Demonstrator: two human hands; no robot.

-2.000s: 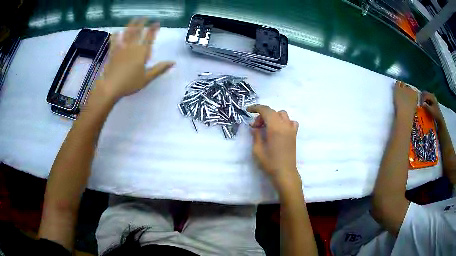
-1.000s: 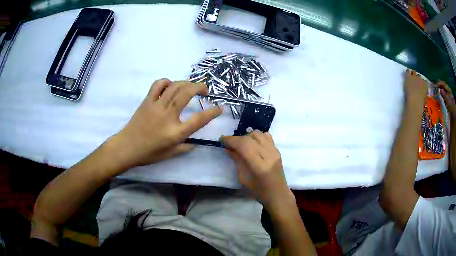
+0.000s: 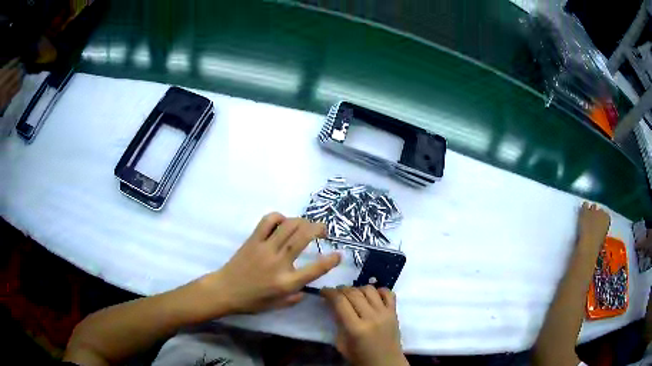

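Observation:
A black phone middle frame (image 3: 379, 268) with a silver rim lies in front of me, its solid black end to the right. My left hand (image 3: 275, 264) holds its left part, fingers over the opening and upper edge. My right hand (image 3: 364, 318) has its fingertips on the lower edge; whether it pinches a side key is hidden. A heap of small silver-and-black side keys (image 3: 354, 209) lies just beyond the frame, partly covered by its upper edge and my left fingers.
A stack of middle frames (image 3: 429, 154) stands behind the heap, another stack (image 3: 193, 107) at left. A lone frame (image 3: 43, 107) lies far left. The green conveyor belt (image 3: 272, 64) runs beyond. A neighbour's arm (image 3: 572, 286) and orange parts tray (image 3: 606, 307) are at right.
My left hand went from the left stack's side to a middle frame, now held by both hands in front of the heap. Since the last earlier frame, the view has tilted up and the hands kept their hold.

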